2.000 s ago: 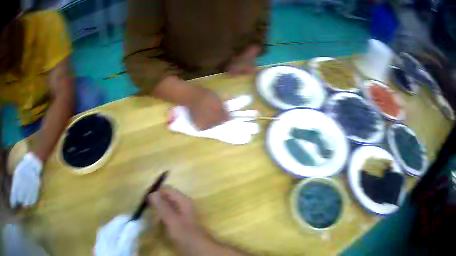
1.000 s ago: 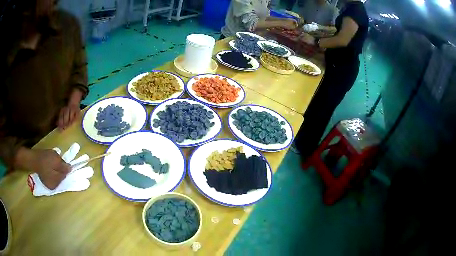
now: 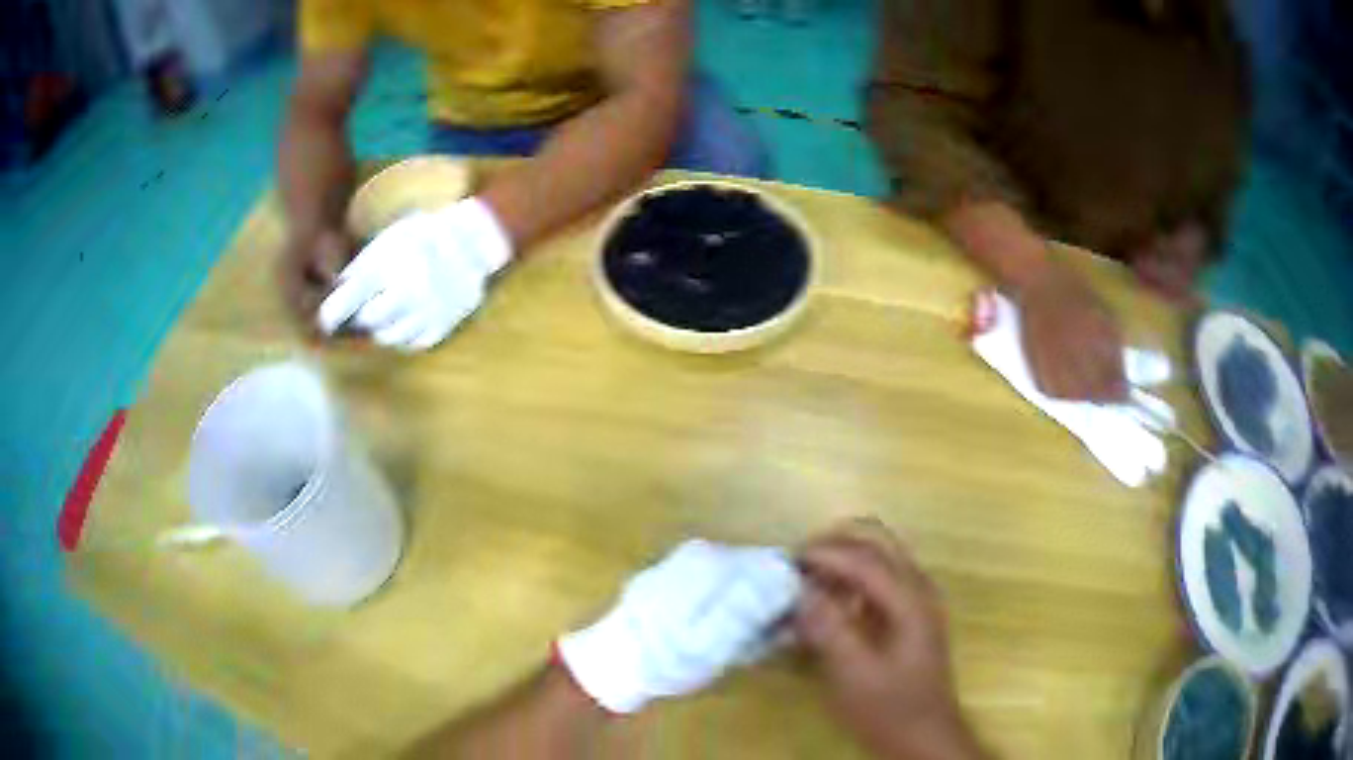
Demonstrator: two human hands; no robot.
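Note:
My left hand [image 3: 686,624], in a white glove with a red cuff, is at the bottom centre, above the wooden table [image 3: 534,431]. Its fingers point right and are curled. My bare right hand [image 3: 876,616] is just right of it, with bent fingers close against the gloved fingertips. A small dark patch shows where the hands meet. Blur and the fingers hide whether either hand holds anything. No tool can be made out.
A white plastic cup [image 3: 304,498] stands at left. A bowl of black parts [image 3: 706,259] is at the back. A gloved person in yellow [image 3: 505,60] and a person in brown [image 3: 1054,119] are across the table. A flat glove [image 3: 1091,434] and plates [image 3: 1246,564] are at right.
The view has swung left from the plates, bringing both my hands and the cup into sight. The dark pen-like tool seen between my hands two seconds ago no longer shows.

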